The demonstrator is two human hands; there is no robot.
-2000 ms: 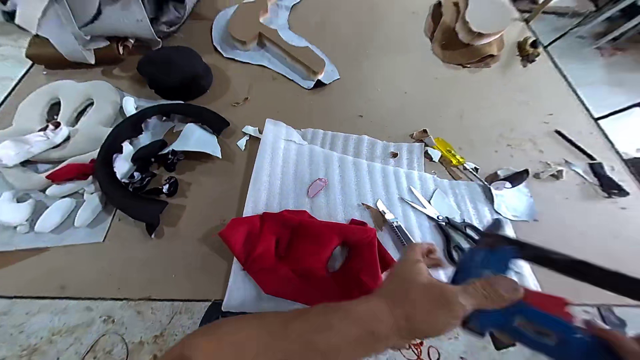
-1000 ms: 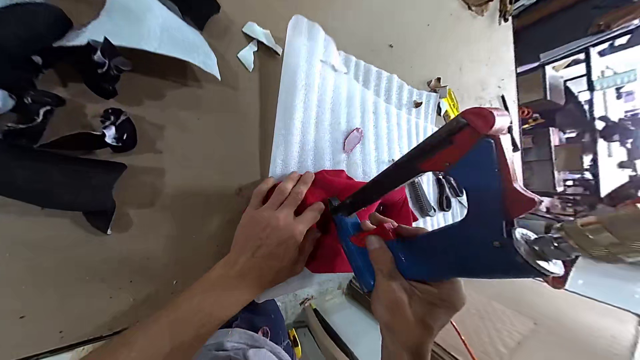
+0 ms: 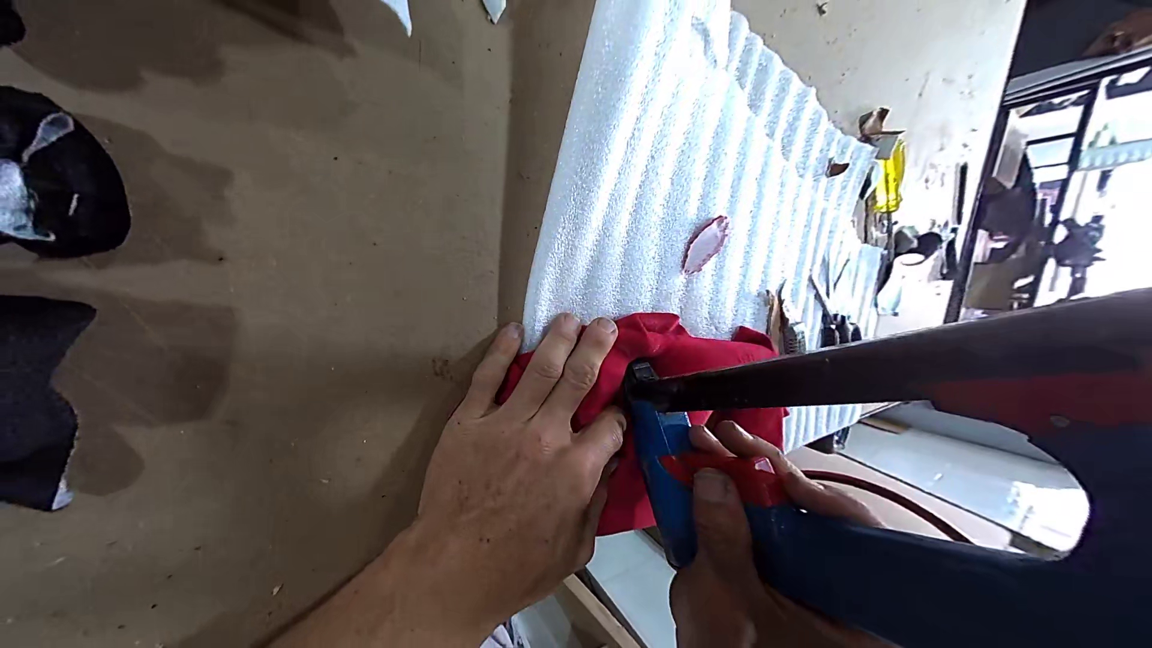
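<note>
Red fabric [image 3: 652, 337] lies at the lower edge of a white ribbed foam sheet [image 3: 648, 153]. Spread over its left part, my left hand [image 3: 522, 459] presses the fabric down. My right hand [image 3: 733, 558] is wrapped around the red and blue grip of a long-armed pneumatic stapler [image 3: 837, 369], whose dark nose rests against the fabric just right of my left fingers. My left thumb is close beside the nose. A small pinkish oval piece [image 3: 706, 245] lies on the foam above the fabric.
Black fabric pieces [image 3: 63, 180] lie on the brown tabletop [image 3: 360, 225] at the left. A yellow-handled tool [image 3: 889, 175], scissors [image 3: 837, 306] and scraps are at the right of the foam. A red hose [image 3: 891, 490] runs behind the stapler. Shelving stands at the upper right.
Two seconds ago my left hand was off the fabric; it came down on it by one second ago. The stapler has moved from the right onto the fabric. The view has turned and come closer.
</note>
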